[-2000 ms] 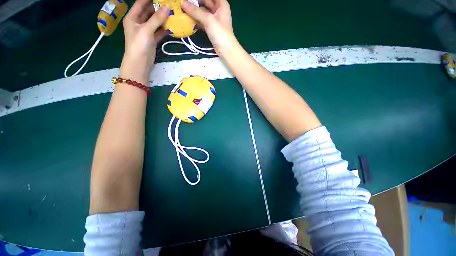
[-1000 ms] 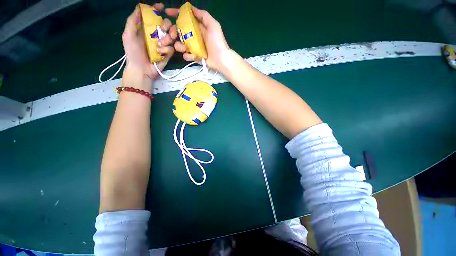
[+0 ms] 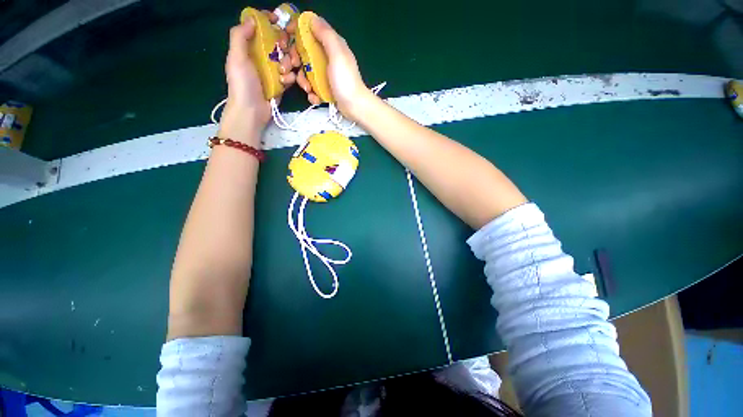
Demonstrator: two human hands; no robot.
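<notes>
My left hand [image 3: 250, 69] holds a yellow corded piece [image 3: 265, 49] on edge at the top centre, beyond the rail. My right hand [image 3: 336, 65] holds another yellow piece [image 3: 314, 55] on edge beside it, a small gap between the two. White cords hang from both pieces over the rail. Some fingers lie hidden between the pieces. Below, a rounded yellow shape [image 3: 323, 167] with blue and white patches lies on the green worktop [image 3: 342, 350], its looped white cords [image 3: 311, 244] towards me.
A pale scuffed rail [image 3: 489, 100] crosses the green surface. Other yellow pieces show behind my left hand [image 3: 286, 16], at the left edge [image 3: 14, 122] and right edge [image 3: 736, 96]. A dark bar [image 3: 604, 273] and small white block [image 3: 589, 284] lie at right, above a cardboard carton [image 3: 652, 350].
The joined yellow shape in my hands has parted into two pieces, now turned on edge. The far yellow pieces have shifted in view; one now shows at the left edge.
</notes>
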